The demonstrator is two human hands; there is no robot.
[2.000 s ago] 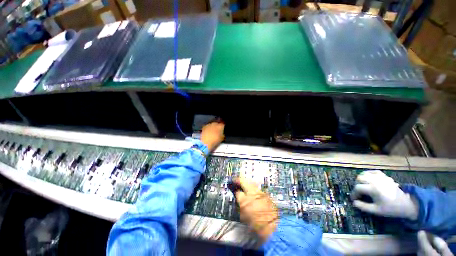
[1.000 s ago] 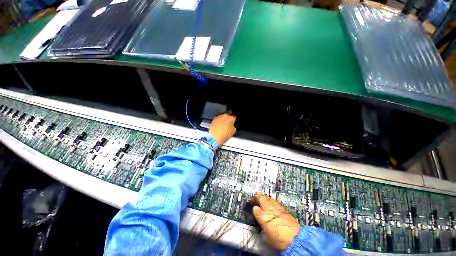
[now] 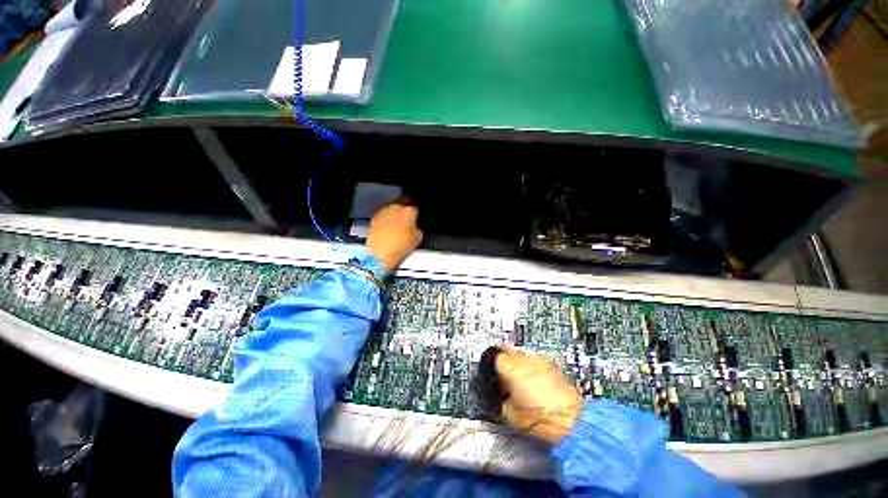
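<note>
A long row of green circuit boards (image 3: 623, 365) lies edge to edge on the conveyor in front of me. My left hand (image 3: 394, 233) reaches over the far rail to the dark shelf opening, fingers curled, beside a small grey card or box (image 3: 375, 201); a small dark thing shows at its fingertips, too unclear to name. My right hand (image 3: 536, 394) is low over the boards, its fingers around a black object (image 3: 490, 377) at the thumb and fingertips. The lower edge of that object is hard to make out.
A black parts bin (image 3: 599, 219) with gold glints sits under the shelf. Clear plastic trays (image 3: 740, 73) and grey plastic sheets (image 3: 282, 44) lie on the green bench top (image 3: 487, 73). A blue coiled cord (image 3: 300, 83) hangs by my left hand. Thin wires (image 3: 414, 438) cross the near rail.
The other person's white-gloved hands at the right have gone from view. The camera view has shifted. My left hand stays by the shelf opening and my right hand stays over the boards with the black object.
</note>
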